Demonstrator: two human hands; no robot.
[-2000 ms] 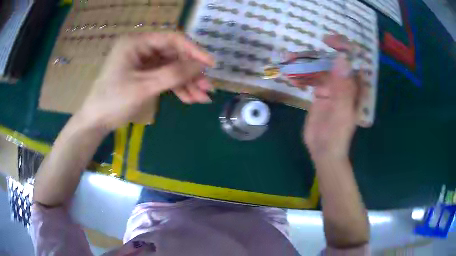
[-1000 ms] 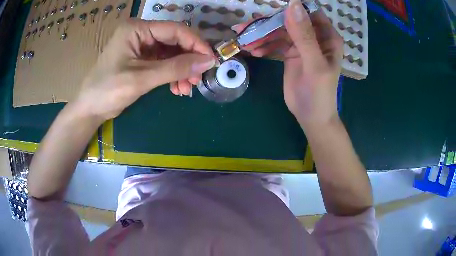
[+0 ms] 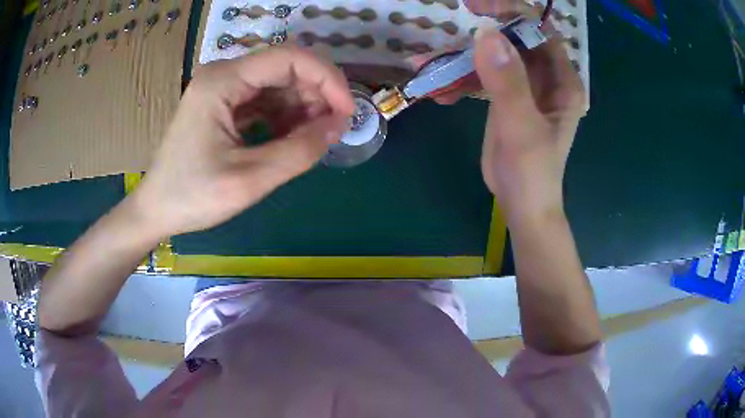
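Observation:
My left hand (image 3: 229,167) has thumb and forefinger closed at the fixture, with a small silver round component (image 3: 359,120) at their tips over its top. The component's lead is hidden. The round fixture (image 3: 365,147), a squat silver cylinder with a white top, stands on the green mat; my fingers partly cover it. My right hand (image 3: 527,122) grips the wired hand tool (image 3: 449,72), a slim silver-grey handle. Its brass-coloured tip (image 3: 390,101) points left, just right of the component. I cannot tell whether they touch.
A white foam tray (image 3: 245,51) with dumbbell-shaped slots lies behind the fixture, some slots holding silver discs. A brown cardboard sheet (image 3: 90,135) with rows of small stemmed parts lies at left. Yellow tape (image 3: 327,265) marks the mat near the bench edge. A blue rack (image 3: 709,277) shows at far right.
Two seconds ago the hands were apart; they came together over the fixture. Since one second ago, the tool tip has moved slightly right and down, and the left fingertips are over the fixture's top.

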